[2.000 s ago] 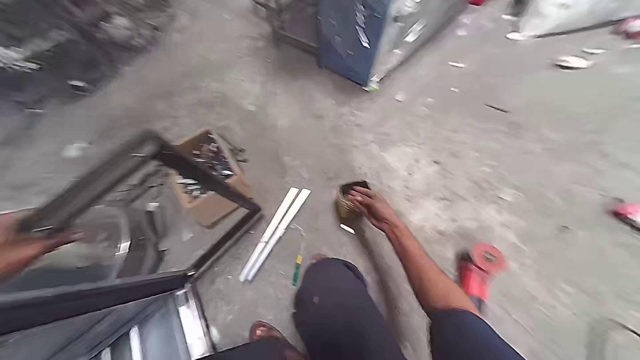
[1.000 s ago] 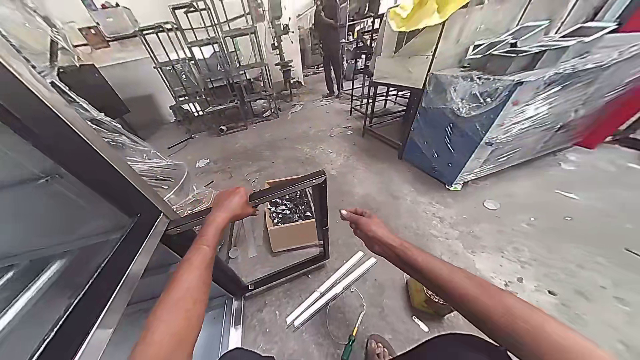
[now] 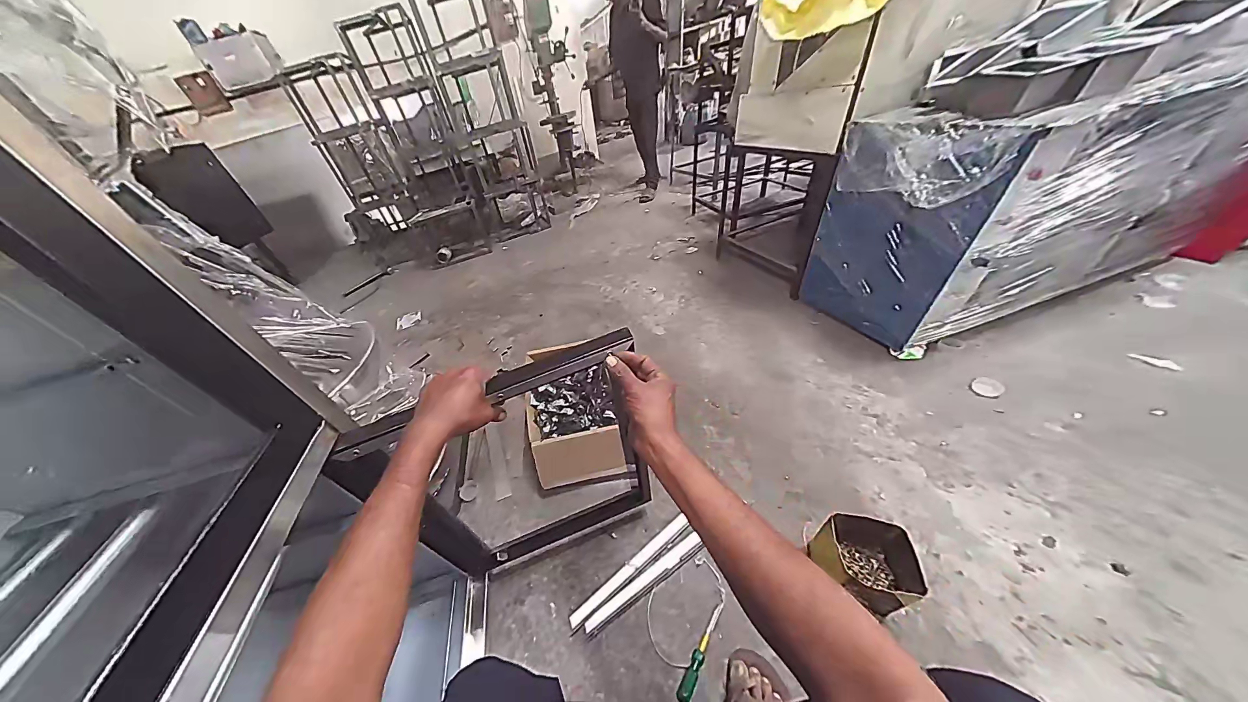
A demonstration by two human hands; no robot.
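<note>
A dark metal-framed glass door (image 3: pixel 575 522) stands swung out from a cabinet with metal-edged frames (image 3: pixel 292 487). My left hand (image 3: pixel 456 402) grips its top rail. At the rail's far corner is my right hand (image 3: pixel 643 395), thumb and forefinger pinched together; whether a small piece is between them cannot be told. Behind the glass sits a cardboard box (image 3: pixel 580 458) of small dark parts. White strips (image 3: pixel 639 575) lie on the floor beside a green-handled screwdriver (image 3: pixel 692 673). To the right stands a yellowish container (image 3: pixel 829 556) holding many screws or similar small fasteners.
A blue cabinet wrapped in clear plastic (image 3: pixel 907 234) stands at the right, next to a dark metal stand (image 3: pixel 760 239). Metal rack frames (image 3: pixel 439 127) line the back, where a person (image 3: pixel 639 93) stands. Plastic wrap (image 3: pixel 292 317) hangs at the left. Scraps litter the floor.
My right hand was at the fastener container two seconds ago, then in the air right of the door; now it is at the door's corner. The left hand stays on the rail. The view has tilted up.
</note>
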